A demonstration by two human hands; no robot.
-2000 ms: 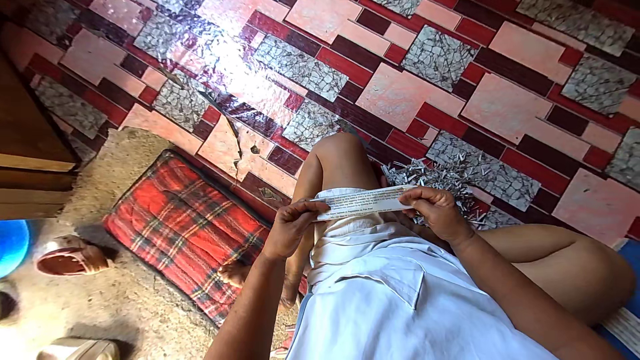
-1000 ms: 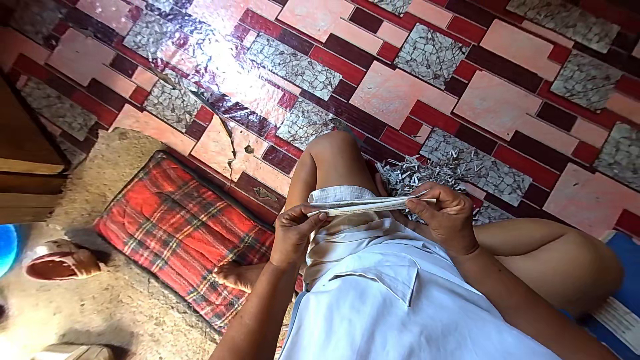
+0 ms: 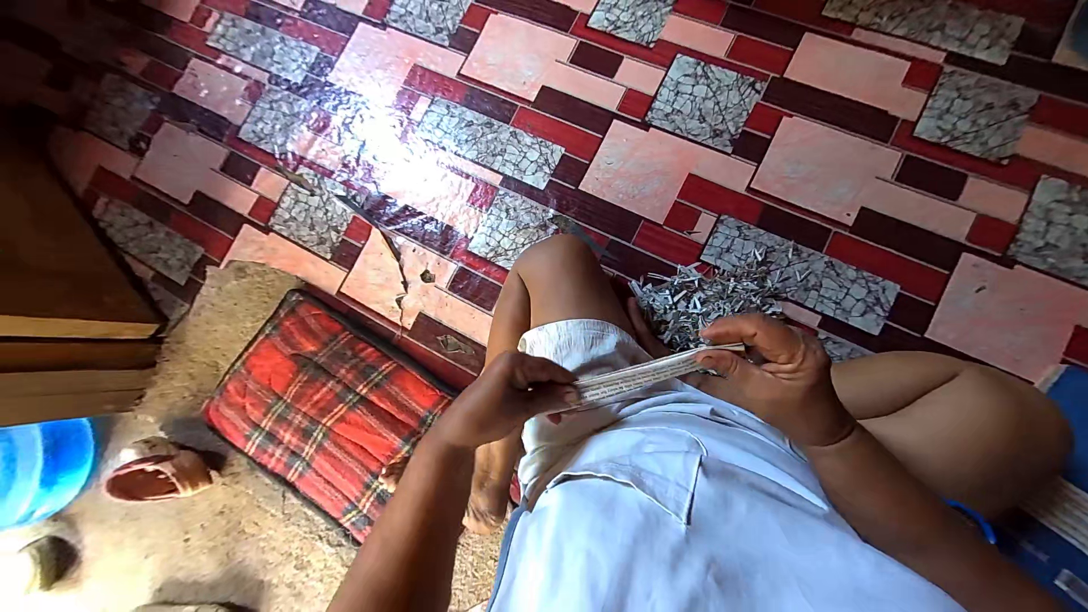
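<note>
A narrow folded strip of printed paper [image 3: 637,379] is stretched between both hands, above the lap and the white cloth of the clothing. My left hand [image 3: 518,391] pinches its left end between thumb and fingers. My right hand [image 3: 769,374] grips the other end, thumb below and index finger above. Beyond the right hand, a heap of small cut paper pieces [image 3: 697,297] lies on the patterned floor covering, partly hidden by the knee and hand.
A red plaid cushion [image 3: 331,408] lies at the left on bare ground. Farther left are a brown sandal [image 3: 161,478], a blue plastic container [image 3: 47,472] and wooden furniture [image 3: 76,327]. The floor covering [image 3: 646,170] has a torn edge near the cushion. Printed paper [image 3: 1062,510] lies at far right.
The strip, which showed its broad printed face two seconds ago, now looks narrower and slants up toward the right hand. Both hands still hold its ends.
</note>
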